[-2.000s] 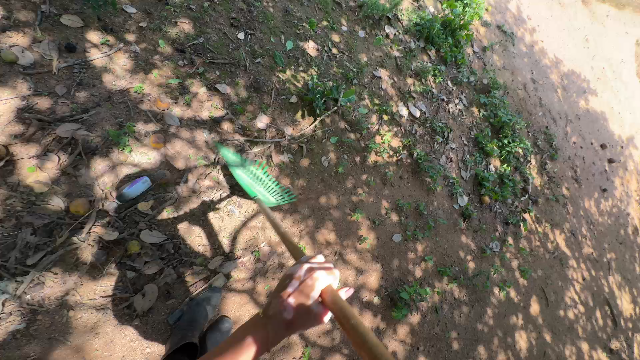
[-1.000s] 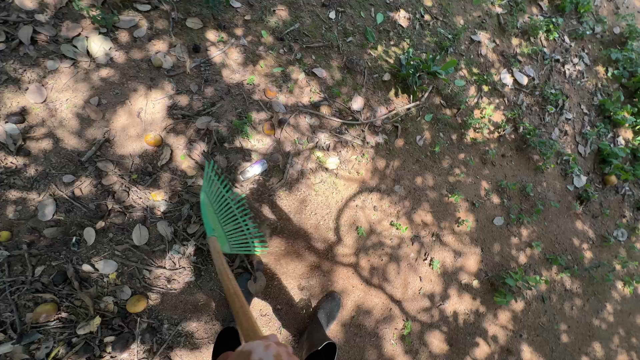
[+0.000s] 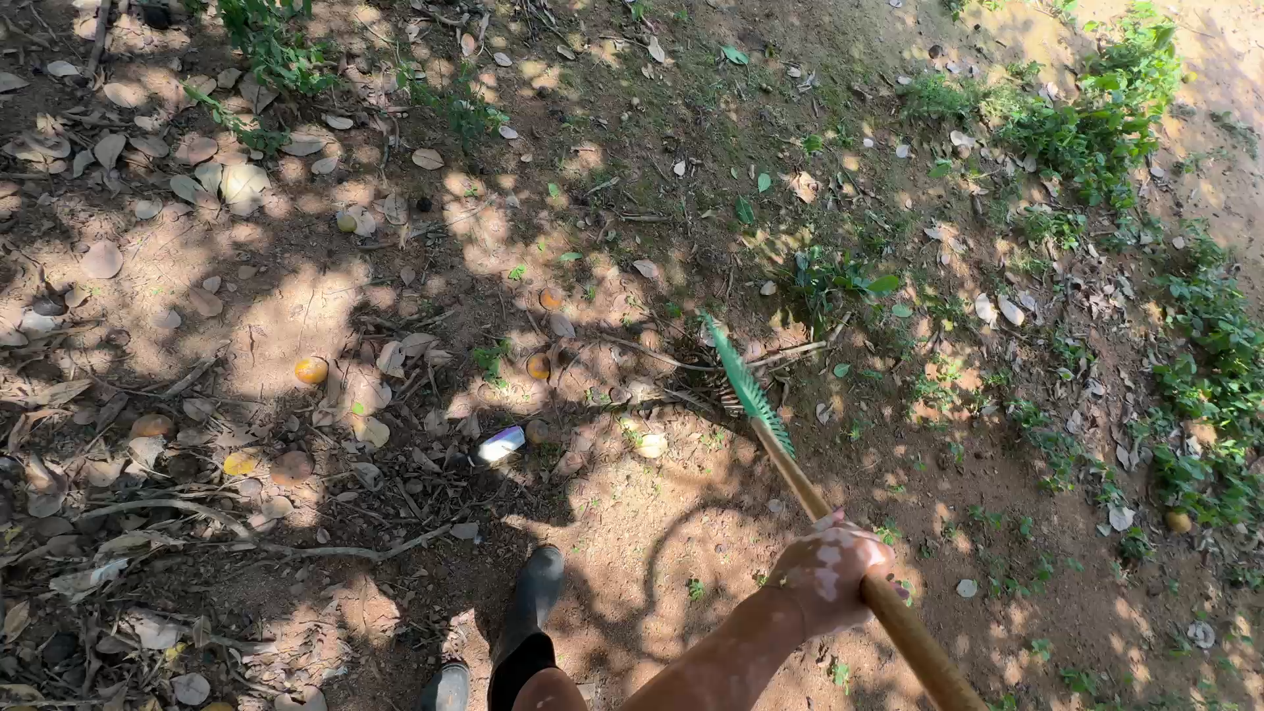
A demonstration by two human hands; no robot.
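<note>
My left hand point(image 3: 829, 573), at lower right of centre, is closed around the wooden handle point(image 3: 913, 632) of a rake. The handle slants from the lower right edge up to the green fan rake head point(image 3: 749, 390). The head is seen nearly edge-on, close to thin sticks point(image 3: 790, 353) and dry leaves; whether its tines touch the soil is unclear. My right hand is out of view. A small, shiny, light-coloured object point(image 3: 502, 445) lies on the ground left of the rake head.
Dark boots point(image 3: 538, 583) stand at bottom centre. Dry leaves, a long curved twig point(image 3: 326, 551) and several fallen round fruits, one orange point(image 3: 311, 370), lie to the left. Green weeds point(image 3: 1081, 128) grow at upper right, and more low plants point(image 3: 1220, 385) run along the right side.
The rake head, left of the shiny object one second ago, is now to its right, near the sticks. My left hand has come further into view from the bottom edge. The view has shifted.
</note>
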